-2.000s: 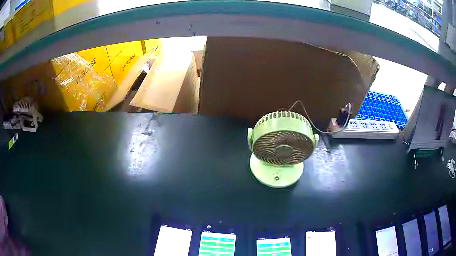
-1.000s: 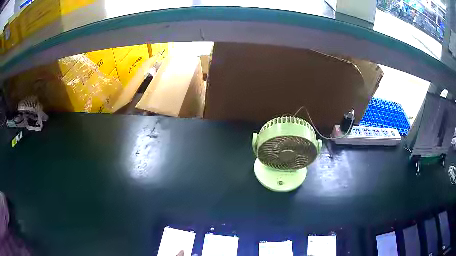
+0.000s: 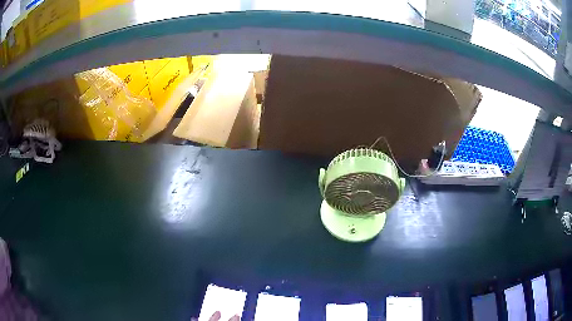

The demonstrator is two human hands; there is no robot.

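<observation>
Four devices with lit white screens stand side by side at the lower edge, cut off by it: the leftmost (image 3: 224,301), a second (image 3: 277,307), a third (image 3: 347,311) and a fourth (image 3: 404,307). Two fingertips, apparently of my left hand (image 3: 224,316), show at the bottom over the leftmost screen; the rest of the hand is out of the picture. Whether they touch the screen is unclear. My right hand is not in view. More devices (image 3: 515,303) stand at the lower right, some lit and some dim.
A pale green fan (image 3: 362,193) stands on the dark green bench mat (image 3: 263,213). Behind it are a power strip (image 3: 463,173) and a blue crate (image 3: 486,149). A grey panel (image 3: 544,164) stands right, a small pale fan (image 3: 41,140) far left. A shelf (image 3: 282,41) crosses above. A pink sleeve (image 3: 7,282) shows left.
The two middle screens went from green-and-white stripes to plain white. One fingertip appeared on the leftmost screen, now two show. Screens in the right group changed brightness. The view shifted slightly.
</observation>
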